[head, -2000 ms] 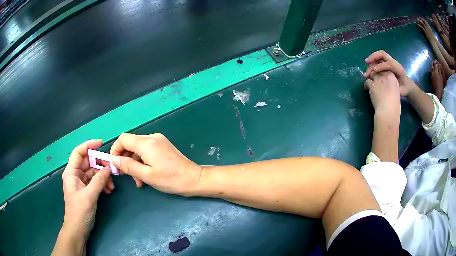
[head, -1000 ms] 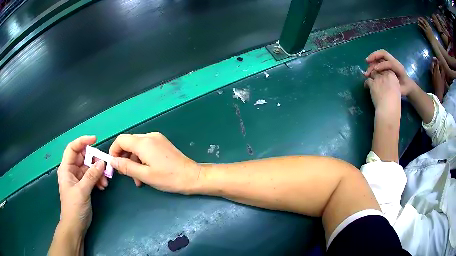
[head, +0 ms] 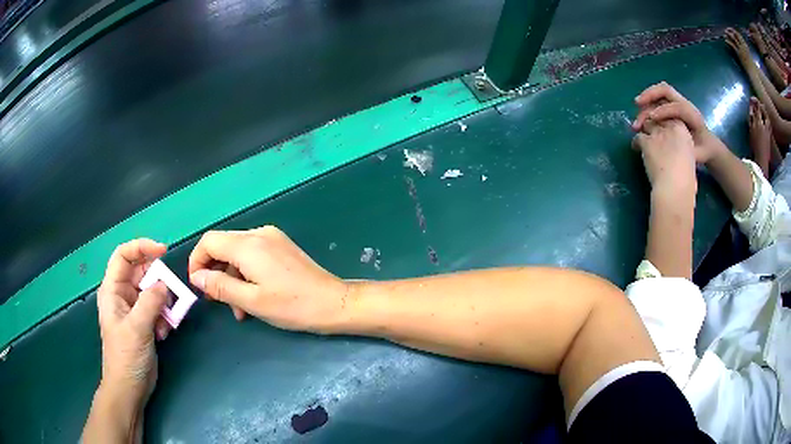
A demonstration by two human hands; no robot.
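A small pale pink plastic frame (head: pixel 180 303) with a rectangular opening is at the lower left, tilted, above the green table. My left hand (head: pixel 133 303) grips it between thumb and fingers; the thumb lies over part of the frame and its opening. My right hand (head: pixel 260 276) is just to the right of the frame, with thumb and index finger close together. The fingertips look a little apart from the frame, and no thing shows in them.
The dark green tabletop (head: pixel 347 247) lies under my forearms. A bright green strip (head: pixel 286 160) parts it from the dark conveyor (head: pixel 260 69). A green post (head: pixel 519 48) stands on the strip. At the right, another person's hands (head: pixel 668 130) rest on the table, with further hands beyond.
The frame has turned to a steeper tilt in my left hand. My right fingertips, on the frame's right end before, are now off it. My left hand has moved slightly left since the earliest frame.
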